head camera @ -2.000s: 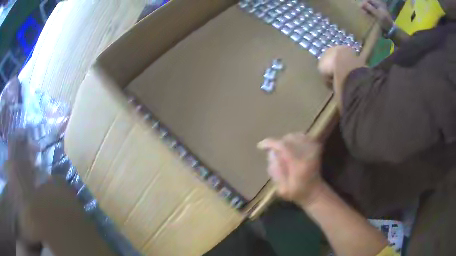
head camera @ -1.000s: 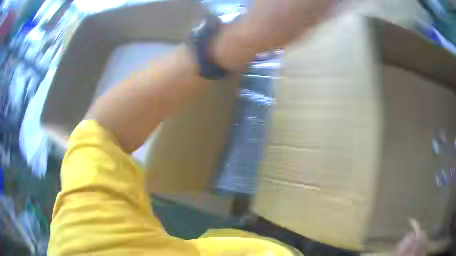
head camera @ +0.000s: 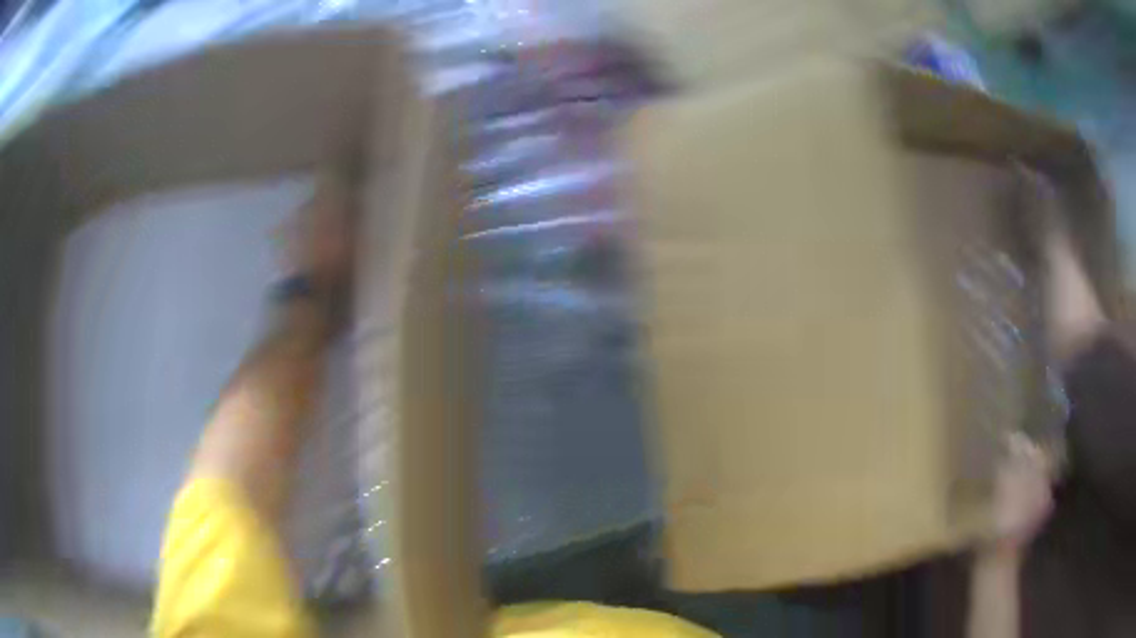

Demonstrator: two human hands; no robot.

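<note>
The view is strongly blurred. My left hand (head camera: 326,231) is inside the smaller carton (head camera: 430,374), by its right wall, a dark band at the wrist; its fingers and any held thing cannot be made out. A pale sheet (head camera: 137,374) covers much of that carton's floor. Small shiny pieces (head camera: 374,530) show along its lower right side. My right hand (head camera: 1024,492) is at the near right corner of the larger carton (head camera: 785,337), too blurred to tell its grip. Blurred silvery parts (head camera: 993,299) lie in the larger carton.
Shiny clear plastic (head camera: 548,187) lies between the cartons. The larger carton's wide tan flap folds out towards the smaller one. Another person's forearm (head camera: 1074,293) and dark sleeve (head camera: 1109,405) are at the far right. Green floor shows below the gap.
The view has swung from the larger carton to both cartons. My left arm, raised across the view a second ago, now reaches down inside the smaller carton. My right hand remains at the larger carton.
</note>
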